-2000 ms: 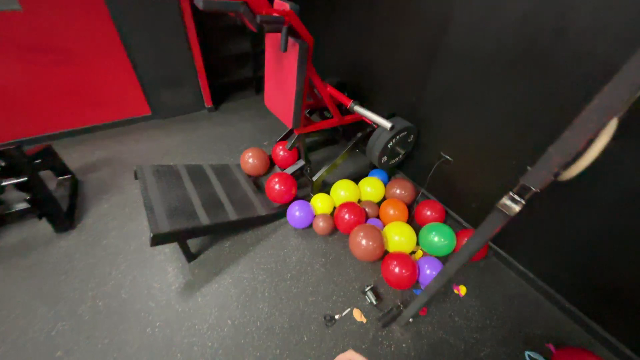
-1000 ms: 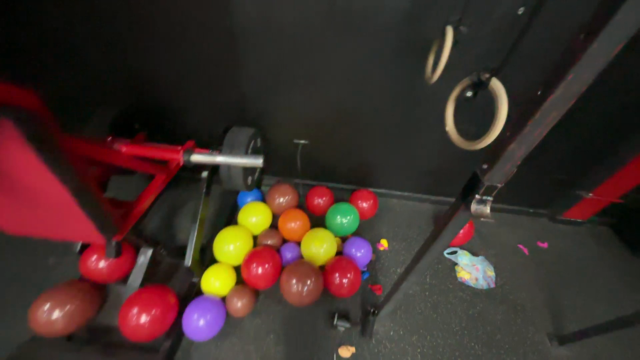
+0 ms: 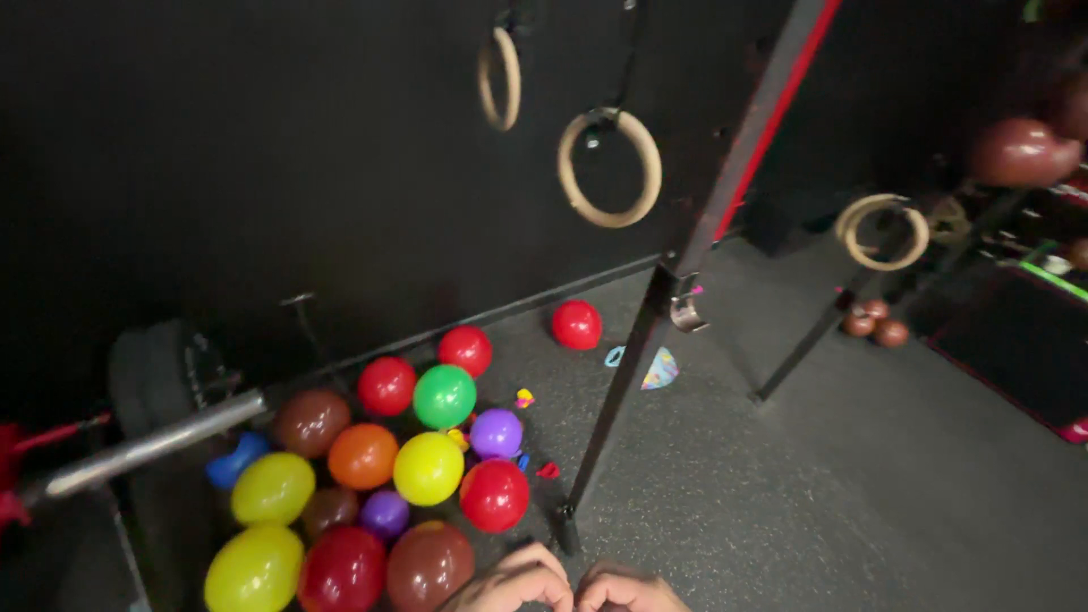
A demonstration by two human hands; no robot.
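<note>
At the bottom of the head view my left hand (image 3: 520, 581) and my right hand (image 3: 627, 588) are close together with fingers curled. Whether anything small is between the fingertips cannot be told. Just left of my left hand lies a brown balloon (image 3: 430, 566), beside a dark red balloon (image 3: 342, 569). A red balloon (image 3: 495, 495) is above my left hand. Around these, on the floor, are a yellow balloon (image 3: 428, 469), a green balloon (image 3: 444, 397), an orange balloon (image 3: 363, 456), a purple balloon (image 3: 496, 433) and several others.
A black rack upright (image 3: 616, 408) stands just beyond my hands. A wooden gymnastic ring (image 3: 609, 168) hangs near the wall. A barbell sleeve (image 3: 161, 444) with a weight plate (image 3: 153, 374) juts in at left. Small loose balloons (image 3: 548, 470) and a patterned bag (image 3: 660, 369) lie on the floor.
The view has swung far to the right. Both hands now show at the bottom edge; one second ago neither was in view.
</note>
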